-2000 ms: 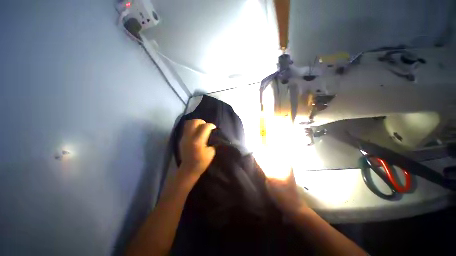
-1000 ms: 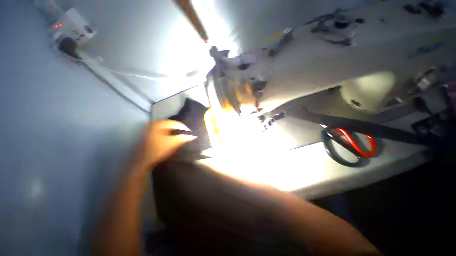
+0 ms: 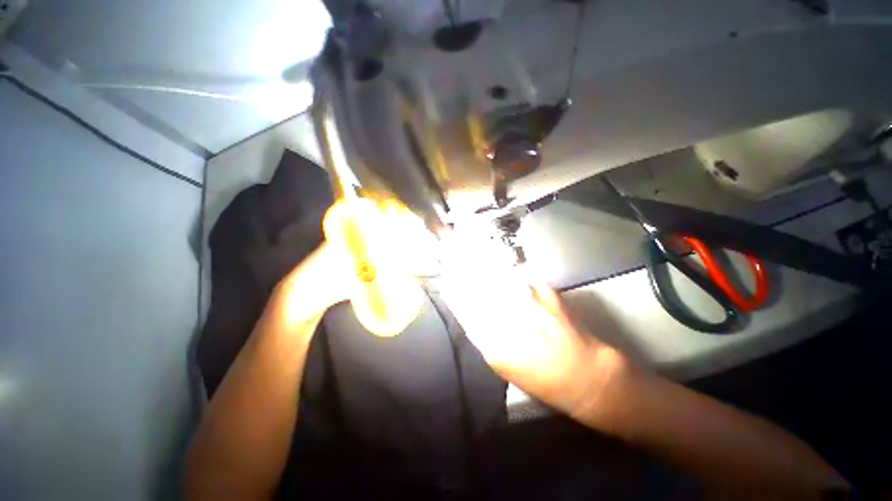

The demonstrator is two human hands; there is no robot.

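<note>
A dark garment [image 3: 391, 391] lies bunched left of and in front of the needle, with a fold running towards the presser foot [image 3: 509, 230]. My left hand [image 3: 318, 279] is on the cloth left of the needle, its fingers partly hidden behind the glowing yellow attachment [image 3: 372, 269]. My right hand [image 3: 513, 318] is at the garment's edge just in front of the presser foot. Its fingertips are washed out by glare, so its grip cannot be made out. The cloth at the needle is also lost in the glare.
Scissors with a red and a dark green handle loop [image 3: 758, 284] lie right of the needle, over a dark strip [image 3: 782, 245]. The off-white machine head [image 3: 665, 88] spans the top. A bluish-white wall [image 3: 88, 245] stands at the left.
The view has moved closer to the needle. Both hands have come together beside the presser foot, and the garment now spreads below and left of them. The scissors lie where they were.
</note>
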